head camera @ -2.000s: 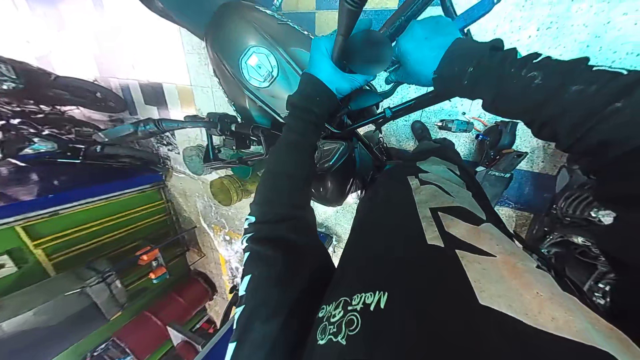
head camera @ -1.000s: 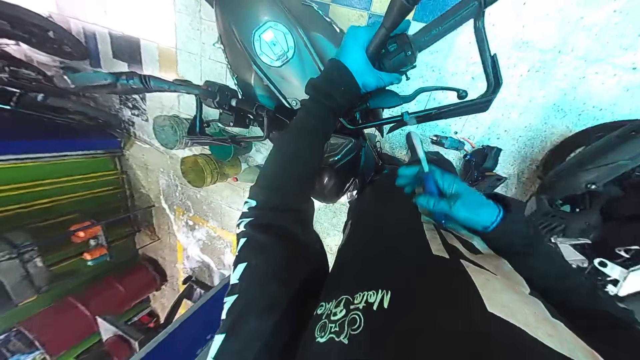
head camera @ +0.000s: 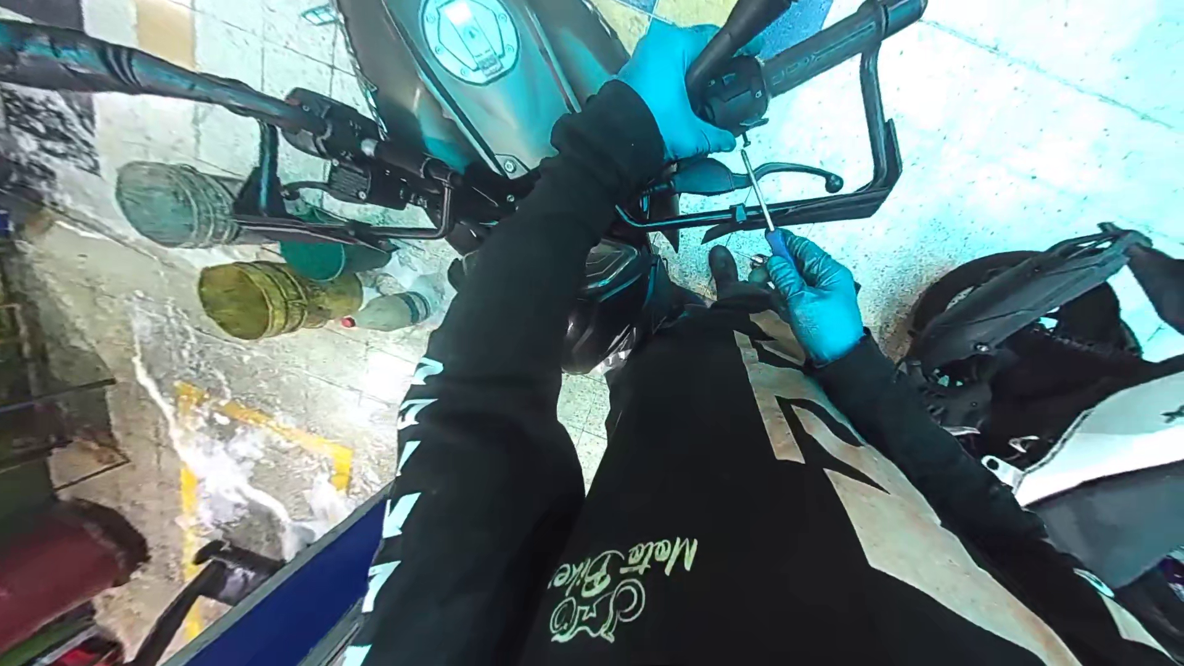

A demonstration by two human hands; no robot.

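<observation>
My left hand [head camera: 671, 88], in a blue glove, wraps around the black switch housing [head camera: 737, 92] beside the handlebar grip [head camera: 823, 51] of a motorcycle. My right hand [head camera: 814, 291], gloved too, holds a screwdriver [head camera: 758, 190] by its blue handle. The shaft points up at the underside of the housing; whether its tip touches a screw cannot be told. Between the hands lie the control lever [head camera: 786, 174] and the black hand guard frame [head camera: 879, 166]. The fuel tank [head camera: 518, 83] with its round cap [head camera: 470, 39] is left of my left hand.
The other handlebar [head camera: 185, 88] reaches left. Below it on the floor stand a yellowish bucket [head camera: 268, 298], a grey-green bucket [head camera: 176, 203] and a plastic bottle [head camera: 393, 312]. Another motorcycle [head camera: 1027, 324] is at the right. A blue bench edge [head camera: 296, 578] lies at lower left.
My right hand was up at the handlebar beside my left, then lower near my leg with the screwdriver. The screwdriver is now raised to the switch housing. The view has shifted closer.
</observation>
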